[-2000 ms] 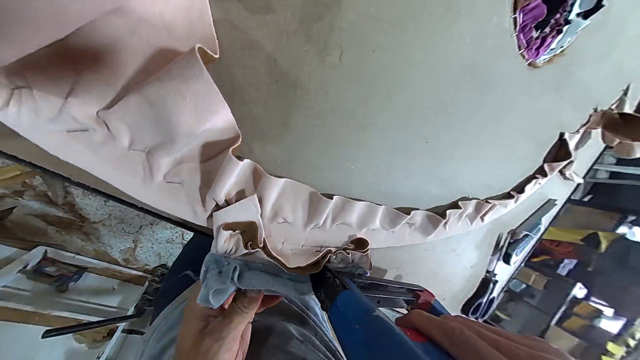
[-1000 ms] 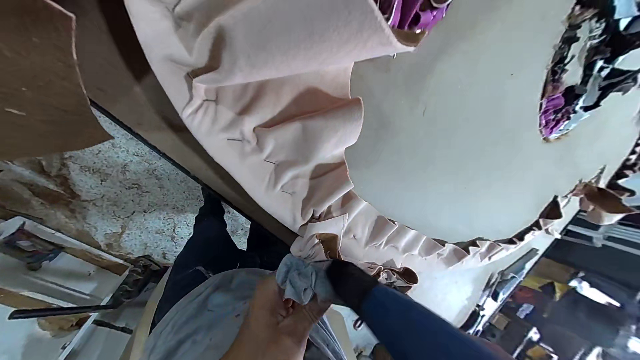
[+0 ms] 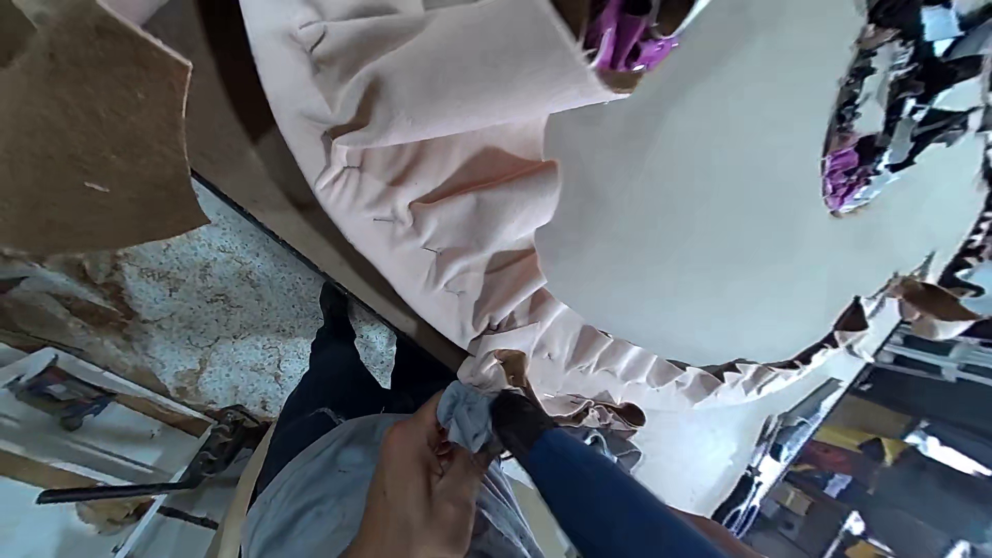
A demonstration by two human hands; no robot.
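Observation:
My left hand (image 3: 434,480) pinches a crumpled grey-blue cloth (image 3: 465,415) at the bottom centre. Right against the cloth is the black nose of a blue tool (image 3: 604,496), its kind not clear. Behind the tool's blue body only a sliver of my right hand (image 3: 713,535) shows; its fingers are hidden. Pale pink leather (image 3: 473,209) lies in gathered folds along the curved edge of a large pale panel (image 3: 674,232), with small staples or pins in the folds. A curled end of the leather touches the cloth.
A brown piece of leather (image 3: 93,155) hangs at the upper left. Ragged dark, white and purple scraps (image 3: 845,174) show through an opening in the panel. White framework (image 3: 77,434) with a black bar stands at lower left, above a speckled floor (image 3: 248,310). Shelves with boxes are at right.
The view has shifted toward the left side of the panel. The blue tool's nose now sits against the cloth; two seconds ago the right hand showed more plainly beside the tool.

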